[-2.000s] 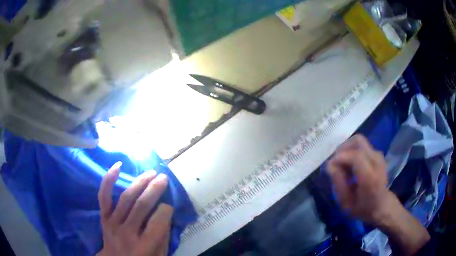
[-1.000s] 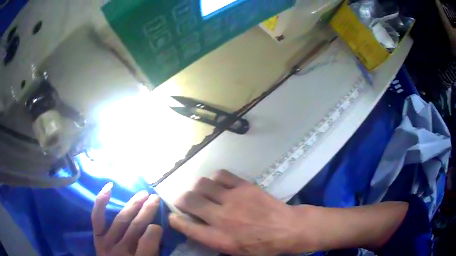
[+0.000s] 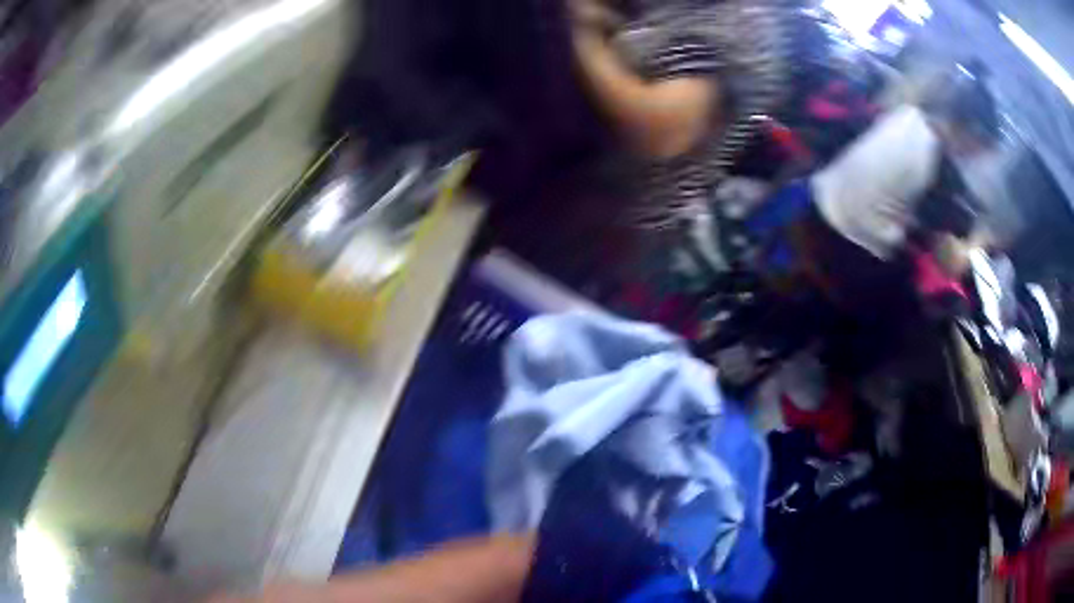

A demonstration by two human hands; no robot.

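The picture is blurred. The light blue-grey cloth [image 3: 612, 412] lies crumpled on darker blue cloth in the blue plastic crate [image 3: 453, 342] beside the table. My right forearm [image 3: 436, 574] crosses the bottom edge, with a dark sleeve in front of the cloth; the hand is blurred and cut off at the bottom left. My left hand is not in view. The sewing-machine table [image 3: 265, 442] runs along the left. Lamp glare [image 3: 45, 565] shows at the bottom left corner.
The yellow box [image 3: 312, 300] with clear plastic bags sits on the table. The green control panel [image 3: 71, 342] is at the left edge. One person's bare arm [image 3: 665, 112] shows at the top. Another person in a white top [image 3: 877, 177] and cloth piles are behind at the right.
The view has swung right and up, away from the needle area. The snips and my left hand have left the picture. The crate and the room behind now show more.
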